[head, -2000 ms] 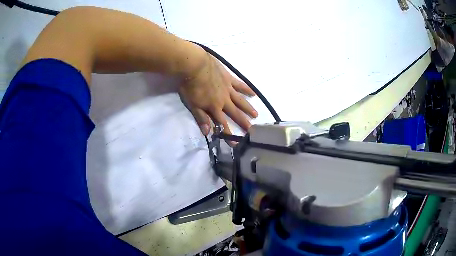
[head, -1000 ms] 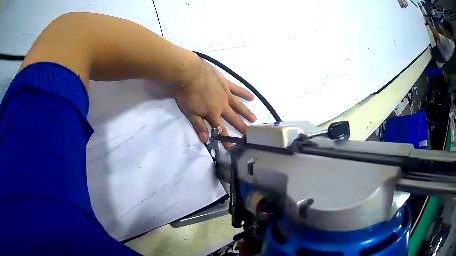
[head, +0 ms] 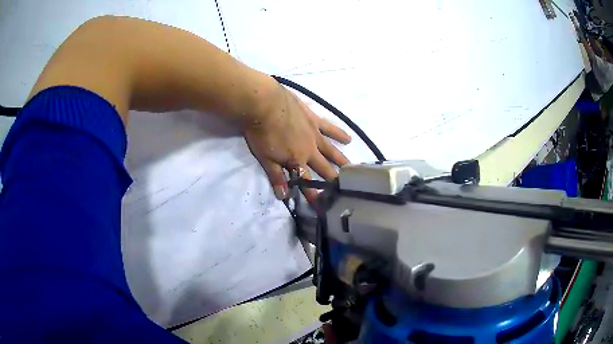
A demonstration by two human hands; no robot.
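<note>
The silver and blue straight knife cutting machine [head: 450, 235] stands at the lower right, over the near edge of the fabric lay. My left hand [head: 292, 138] lies palm down on the white marker paper [head: 201, 222], fingers spread, holding nothing. Its thumb and fingertips are close around the small shiny presser foot [head: 294, 180] at the machine's front; contact is unclear. The blade is mostly hidden by the machine. A thin dark line runs from the thumb toward the lay's near edge. A sliver of base plate [head: 290, 287] shows there. My right hand is not in view.
The black power cord [head: 329, 107] arcs from the machine past my wrist and shows again at the far left. The cream cutting table [head: 259, 321] borders the lay. A blue object [head: 550, 176] and scraps lie beyond the table at the right.
The base plate corner, plainly visible earlier, is now almost fully hidden at the lay's edge. My left hand stays spread beside the presser foot. Hand and machine sit slightly lower and further right in view.
</note>
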